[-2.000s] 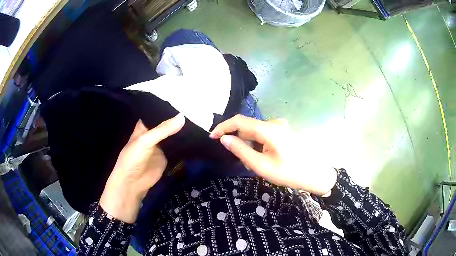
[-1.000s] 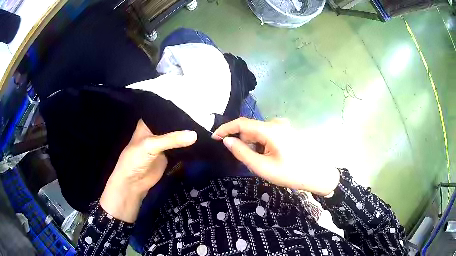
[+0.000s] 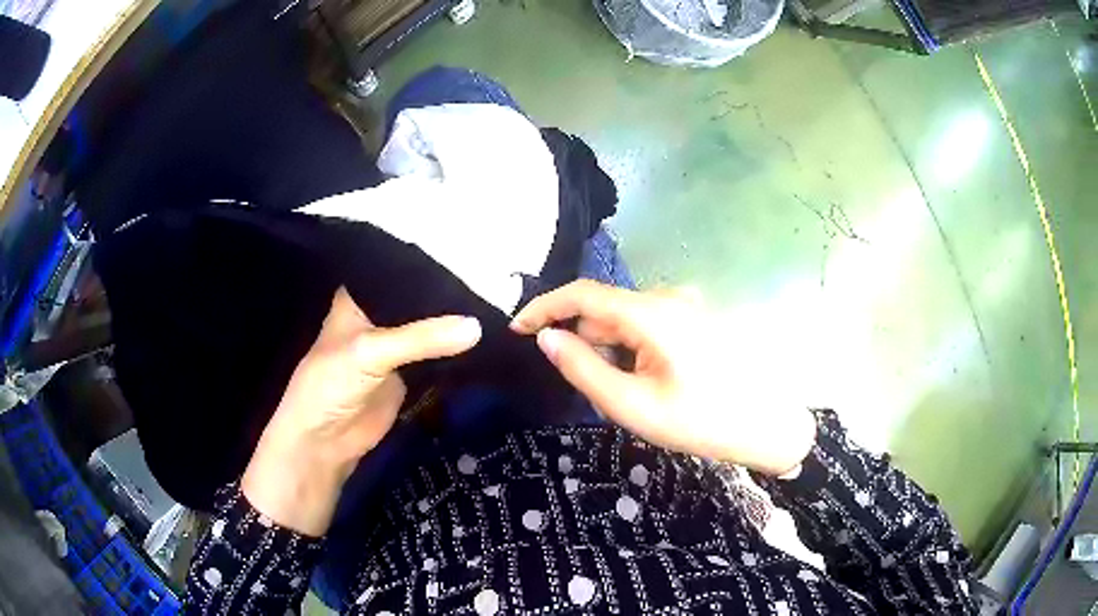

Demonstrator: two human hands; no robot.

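Observation:
The black garment [image 3: 217, 313] lies over my lap in a large dark mass. Its white lining [image 3: 488, 193] is spread beyond my hands, its lower edge running to my right fingertips. My left hand [image 3: 349, 385] grips the black cloth, thumb on top pointing right, the other fingers hidden under it. My right hand [image 3: 662, 367] is at the edge where black meets white, thumb and index finger close together. A needle or thread between these fingertips cannot be made out.
A table edge with a dark cylinder [image 3: 22, 58] is at the upper left. Blue crates [image 3: 84, 542] stand at the lower left. A clear-lined bin [image 3: 692, 24] stands at the top on the green floor [image 3: 843, 217]. A dark rack [image 3: 385, 30] is at the upper left of centre.
My left thumb has moved right and slightly down along the black cloth since the earliest frame. My right hand stays at nearly the same spot, its fingertips shifting slightly.

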